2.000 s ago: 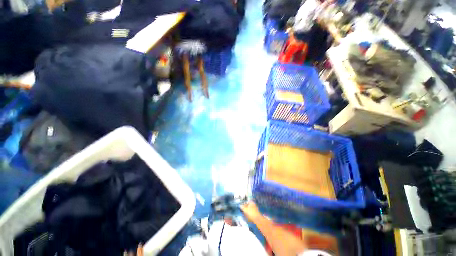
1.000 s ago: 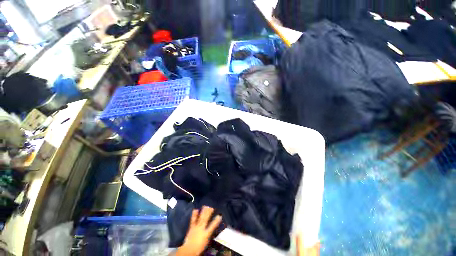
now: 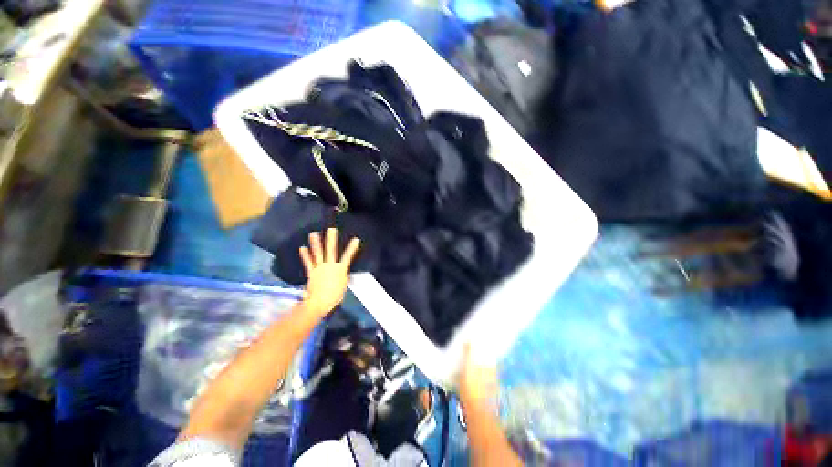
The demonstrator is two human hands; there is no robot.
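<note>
The white plastic tub [image 3: 558, 214] stands tilted across the middle of the view, full of dark garments [image 3: 415, 182] with thin pale striped trim on the left part. My left hand [image 3: 327, 269] lies with spread fingers on dark cloth hanging over the tub's near left rim. My right hand [image 3: 476, 372] is at the tub's near corner rim, blurred against the white; its fingers are hard to make out.
A blue basket [image 3: 80, 278] with a crumpled clear bag [image 3: 205, 342] is at the lower left. Another blue basket [image 3: 246, 36] is beyond the tub. A tan board [image 3: 230, 178] lies left of the tub. A large dark heap [image 3: 639, 119] is at the upper right. Black-and-white offcuts lie by my feet.
The tub has moved up in the view and appears turned. My left hand has moved up and left with it, still on the cloth at the rim. More of both forearms shows.
</note>
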